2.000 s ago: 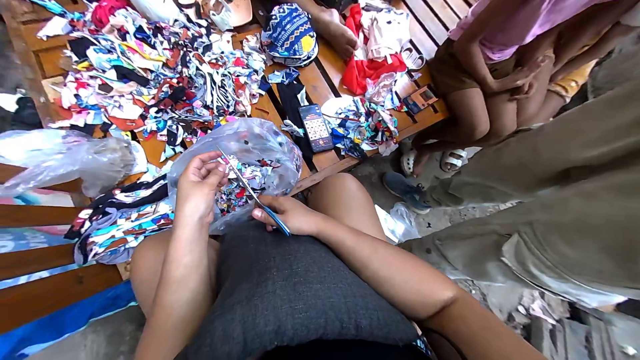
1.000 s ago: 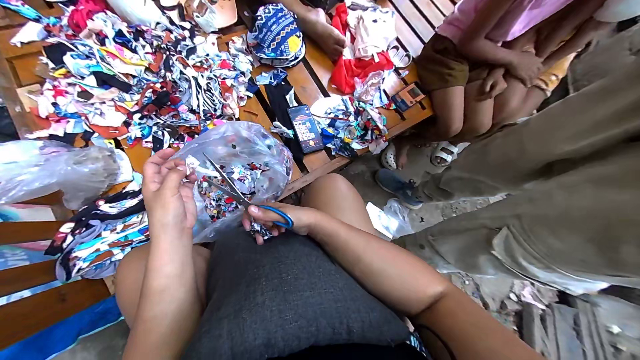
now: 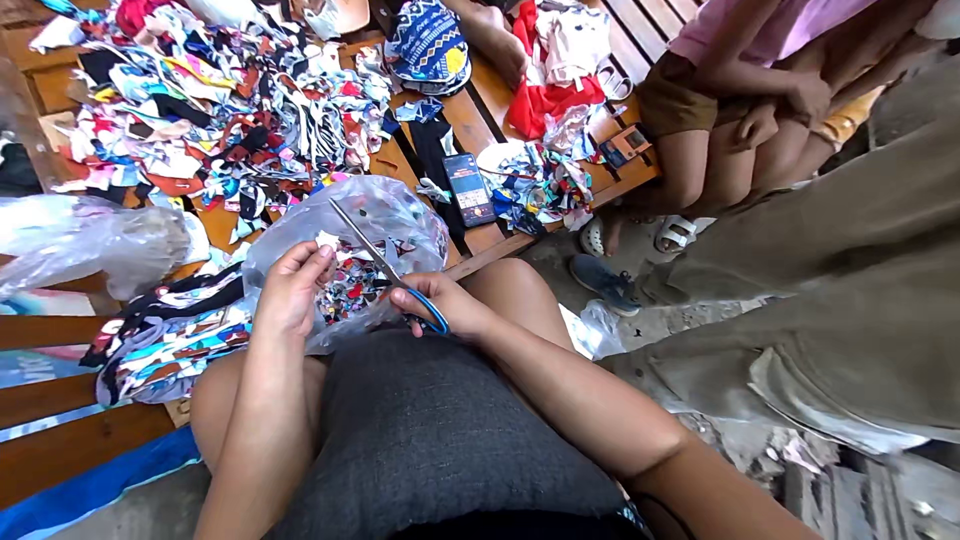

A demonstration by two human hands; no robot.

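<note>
My left hand (image 3: 296,285) pinches a small white fabric scrap (image 3: 327,240) between thumb and fingertips, above the bag's mouth. In my right hand (image 3: 439,304) is a pair of scissors (image 3: 371,251) with blue handles; its long blades point up and left, and they look closed or nearly so. Beneath both hands a clear plastic bag (image 3: 409,199) lies open, with many tiny cut fabric pieces (image 3: 352,289) inside. A dark grey cloth or cushion (image 3: 435,435) covers my lap just below the bag.
A wide heap of fabric scraps (image 3: 247,112) covers the wooden slatted bench (image 3: 487,240). Near the bench edge lie a smartphone (image 3: 469,187) and a smaller scrap pile (image 3: 540,180). Folded cloth strips (image 3: 180,337) are at left. A person in long trousers (image 3: 787,300) stands close on the right; others sit beyond.
The scissors' blades, spread apart one second ago, are now together or nearly so. My left hand stays raised over the bag.
</note>
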